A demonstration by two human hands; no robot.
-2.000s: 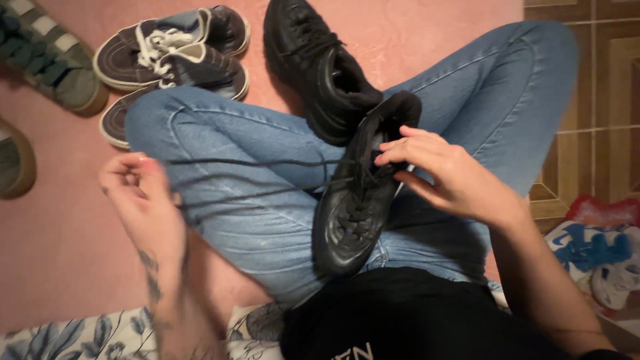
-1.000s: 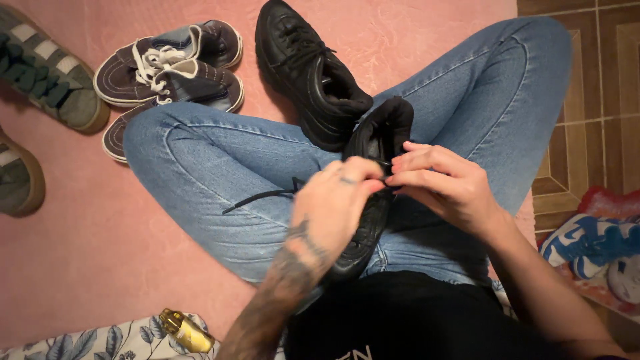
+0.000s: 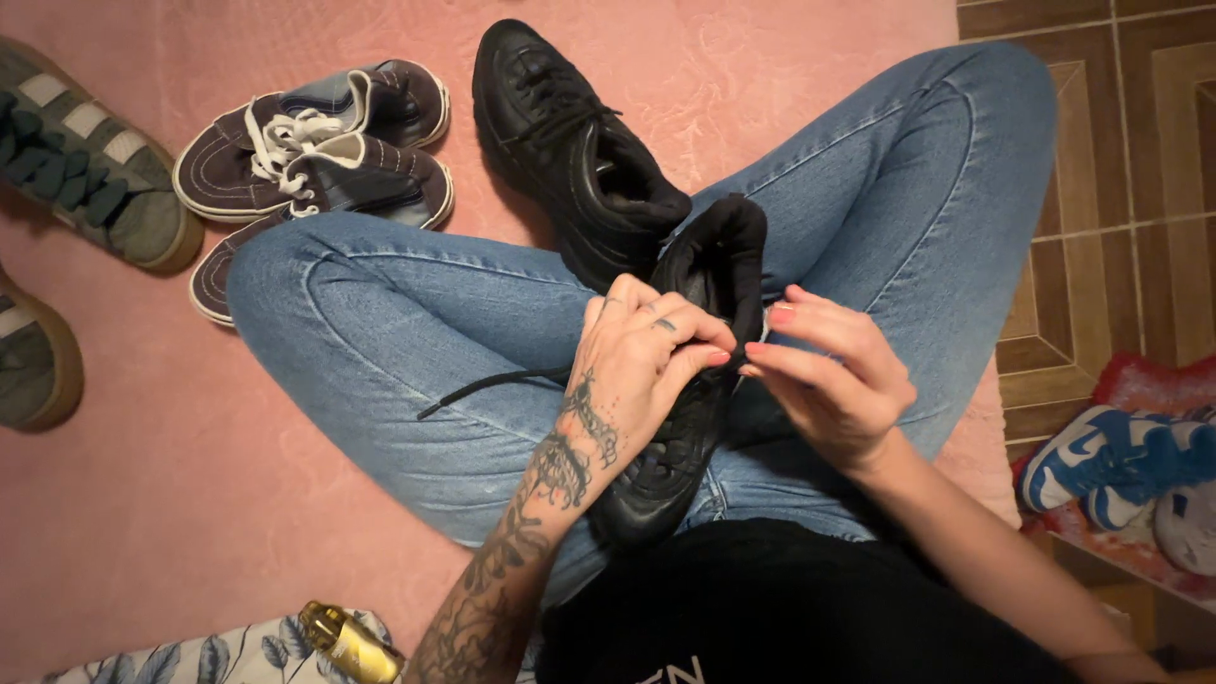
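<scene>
A black leather sneaker (image 3: pixel 655 484) lies in my lap, its opening pointing away from me. My left hand (image 3: pixel 655 351) is over the lacing area, thumb and index fingertip pinched on a black shoelace (image 3: pixel 489 385), whose loose end trails left over the jeans. Just right of it, my right hand (image 3: pixel 836 370) has its fingertips at the shoe's collar edge, fingers slightly bent; whether they grip the lace is hard to tell. The matching black sneaker (image 3: pixel 560 142) lies beyond, laced, its heel near the first shoe's collar.
Dark canvas sneakers with white laces (image 3: pixel 237 171) sit at the upper left on a pink blanket (image 3: pixel 190 475). Grey-green sneakers (image 3: pixel 142 209) are at the far left. A yellow bottle (image 3: pixel 351 646) lies on floral fabric (image 3: pixel 209 655). Blue-and-white sneakers (image 3: pixel 1092 465) stand at the right, by tiled floor (image 3: pixel 1159 190).
My left hand, held out to the left with laces stretched two seconds ago, has come in to the shoe beside my right hand. The lace end now lies slack on the jeans.
</scene>
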